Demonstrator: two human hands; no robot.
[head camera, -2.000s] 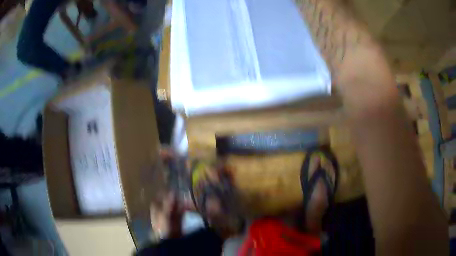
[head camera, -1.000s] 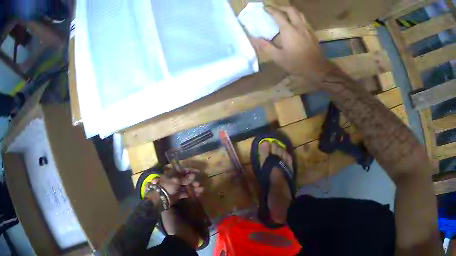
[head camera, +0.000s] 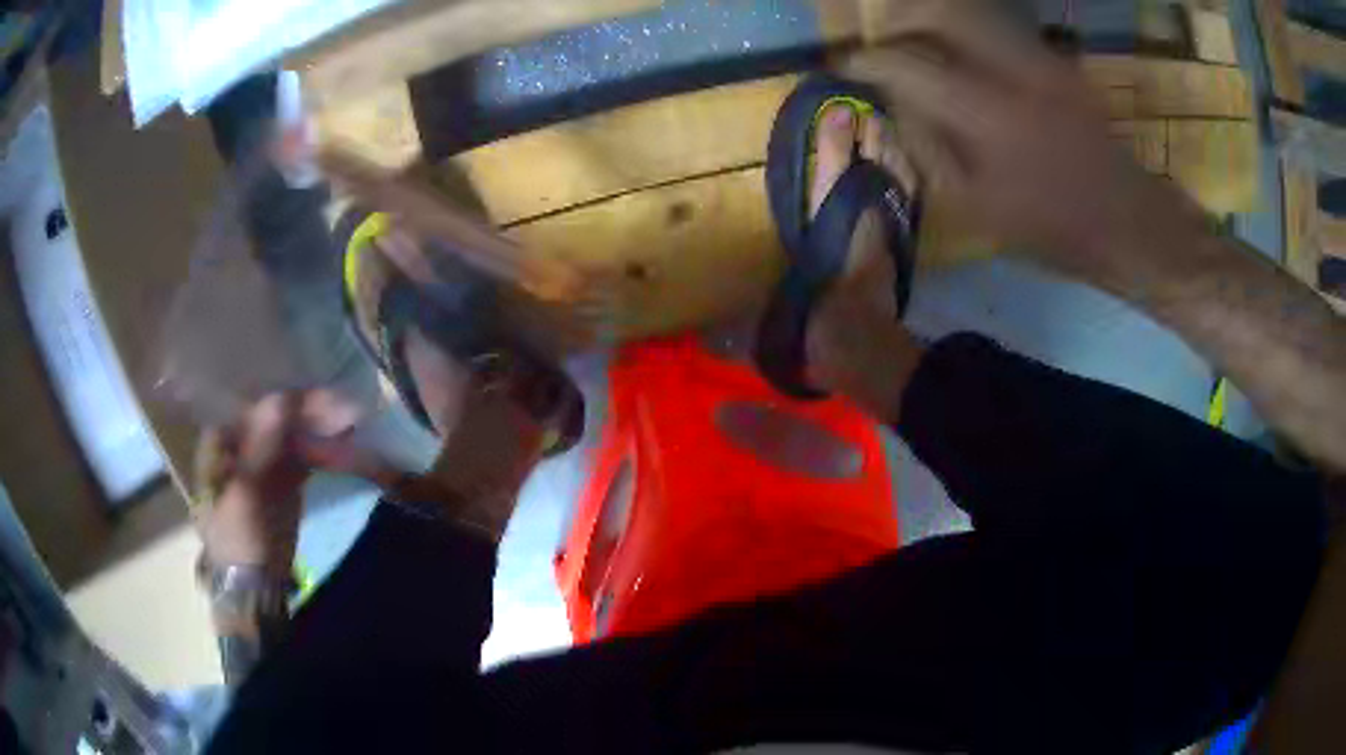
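Note:
A clear, see-through jig with orange-brown edge strips is tilted and blurred over my left foot, beside the open carton. My left hand, with a bracelet at the wrist, is at its lower left edge, fingers curled on it. My right hand is blurred, right of my right foot and above the pallet. Its fingertips are too smeared to tell whether it holds anything.
The wooden pallet lies under my sandalled feet. A red-orange plastic stool is below my legs. An open carton stands at left. The foam-wrapped stack shows at top left.
My view has shifted down. My left hand has moved left with the jig, which is tilted differently. My right hand has left the small white wad and come back beside my right foot.

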